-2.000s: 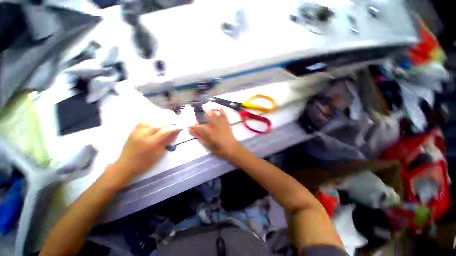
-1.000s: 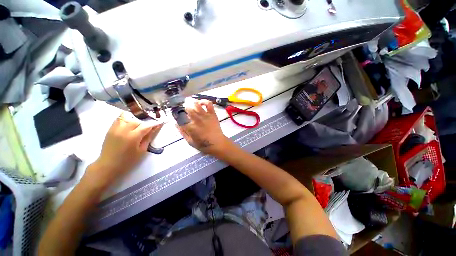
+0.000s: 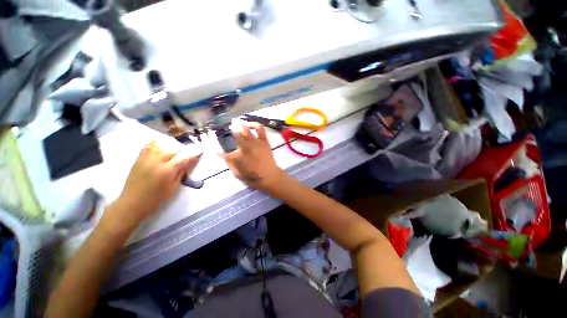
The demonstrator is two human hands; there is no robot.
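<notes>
The white sewing machine (image 3: 248, 56) stretches across the top of the view. Its presser foot and needle area (image 3: 198, 131) is blurred, between my two hands. My left hand (image 3: 158, 171) is left of the needle, with thumb and fingers pinched together; a small dark curved piece (image 3: 193, 182) shows beside its fingertips. I cannot tell what it pinches. My right hand (image 3: 250, 156) is right of the needle, its fingers on a small grey fabric piece (image 3: 226, 141) lying on the machine table. Scissors (image 3: 303, 131) with a yellow and a red loop lie right of my right hand.
Dark fabric pieces (image 3: 71, 152) lie flat at the left, with crumpled grey offcuts (image 3: 93, 102) behind. A smartphone (image 3: 393, 118) lies right of the scissors. A ruler strip (image 3: 205, 217) runs along the front edge. A white basket (image 3: 31, 264), cardboard box (image 3: 475, 202) and red basket (image 3: 538, 199) surround the table.
The view has shifted since two seconds ago, and the smartphone shows more clearly. Both hands keep nearly the same places at the needle as one second ago.
</notes>
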